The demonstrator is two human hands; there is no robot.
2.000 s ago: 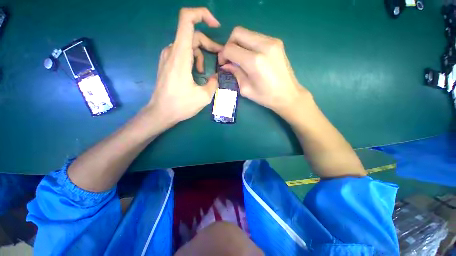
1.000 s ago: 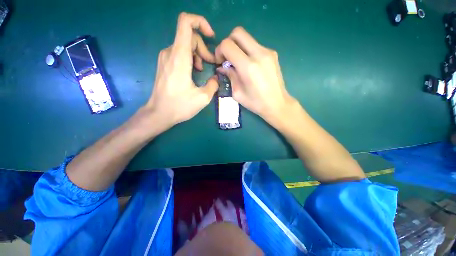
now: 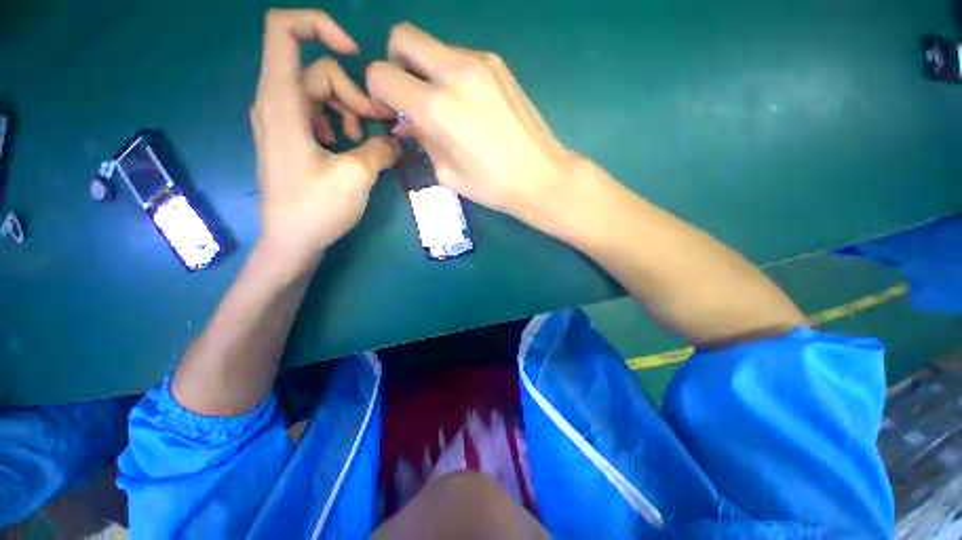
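A phone unit (image 3: 439,222) lies on the green tabletop in front of me, its bright white area towards me. Its dark upper end is mostly hidden by my fingers. My left hand (image 3: 316,148) is at the left of that end, thumb tip touching it, index finger raised and curved. My right hand (image 3: 464,111) is over the upper right, fingertips pinched at a tiny pale part (image 3: 402,120) that is too small to make out. Both hands are bare. Their fingertips meet at the phone's upper end.
A second phone unit (image 3: 186,231) lies at left on the green tabletop (image 3: 654,137), with a dark framed window and a small round part (image 3: 101,189) beside it. A dark item (image 3: 941,59) is at the far right edge. A pale loop (image 3: 12,227) lies at the left edge.
The view has turned, so hands and phone appear further left and the phone looks tilted. The waiting items at right have mostly left the picture. The fingertips remain at the phone's upper end.
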